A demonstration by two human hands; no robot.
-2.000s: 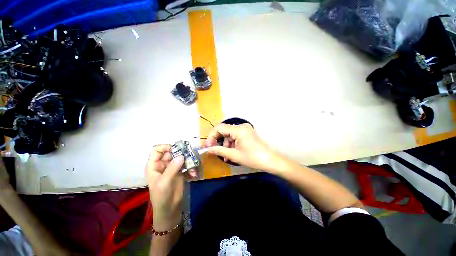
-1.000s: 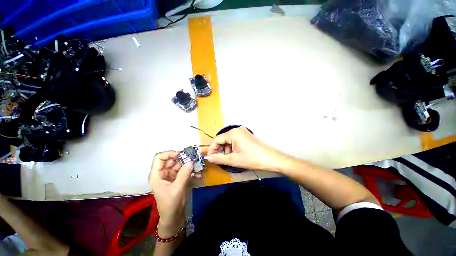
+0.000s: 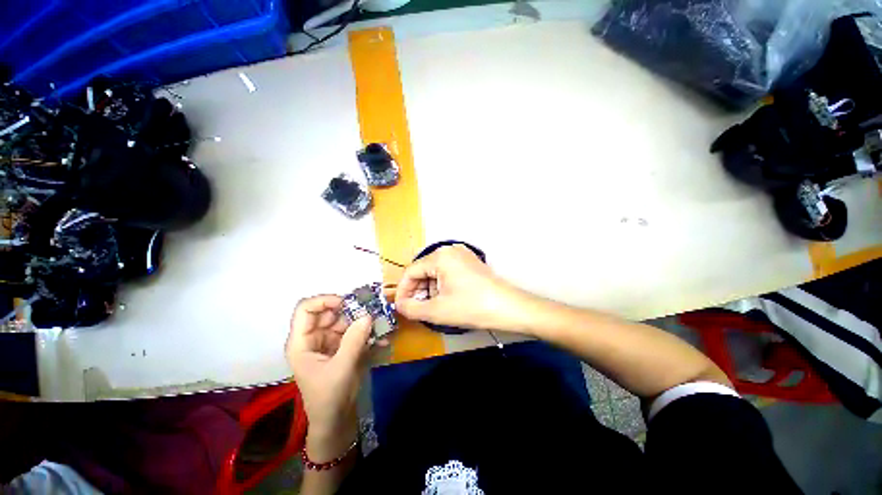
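My left hand [image 3: 327, 350] holds a camera module [image 3: 368, 307] by its edges, with the silvery component side up. My right hand [image 3: 447, 293] is at the module's right edge, its thumb and forefinger pinched on what looks like a lead wire end; the fingers hide the tip. A black round camera housing [image 3: 462, 247] stands on the bench under my right hand, mostly hidden by it. A thin dark wire [image 3: 379, 256] sticks out to the left of the housing. Whether the plug sits in the socket cannot be told.
Two spare modules [image 3: 346, 195] lie by the orange tape [image 3: 375, 92]. Waiting housings [image 3: 145, 184] are heaped at left. Fitted units [image 3: 810, 208] and a plastic bag [image 3: 677, 48] are at right. A blue bin [image 3: 145, 39] stands beyond. Red stools and another person's sleeve [image 3: 48, 480] show below.
The module was turned slightly and my right fingers came close against its right edge. In the last second the hands barely moved; the whole view shifted slightly. The other person's forearm left the lower left.
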